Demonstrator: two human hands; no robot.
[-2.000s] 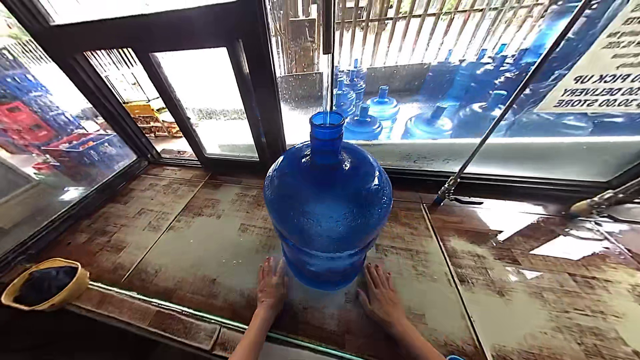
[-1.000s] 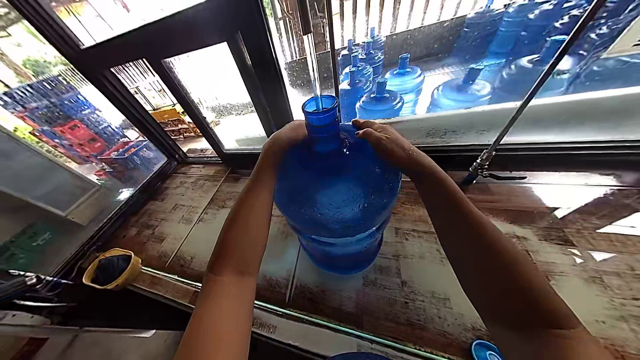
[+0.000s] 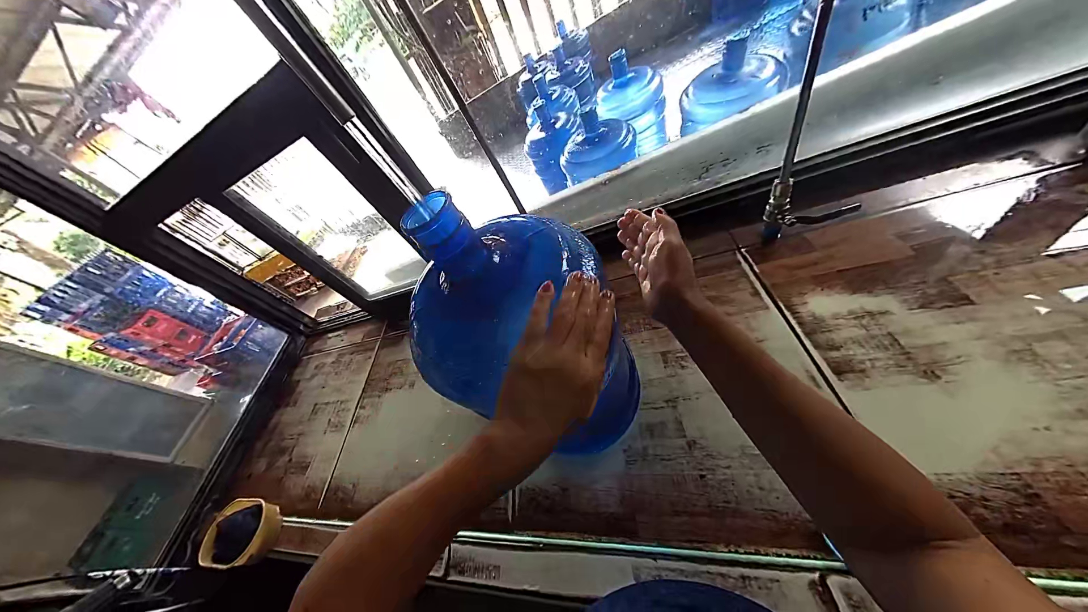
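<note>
A large blue plastic water jug point(image 3: 476, 331) stands on the wood-patterned tiled counter point(image 3: 714, 459), its open neck toward the upper left of the view. A stream of water point(image 3: 391, 170) from a metal spout point(image 3: 314, 72) runs into that neck. My left hand point(image 3: 561, 353) lies flat against the near side of the jug, fingers extended and close together. Just right of the jug, my right hand point(image 3: 659, 259) is raised with its palm turned toward the jug and its fingers extended, holding nothing; whether it touches the jug I cannot tell.
A metal pipe with a lever valve point(image 3: 778, 204) stands right of my right hand. Behind the window are several blue jugs point(image 3: 629, 93). A yellow container with something dark inside point(image 3: 268, 531) sits at the lower left. A round blue object point(image 3: 680, 599) shows at the bottom edge.
From beside the jug's base, both hands rose to its shoulders, then moved to its near side and right. The view has tilted and moved closer. Water keeps running into the neck.
</note>
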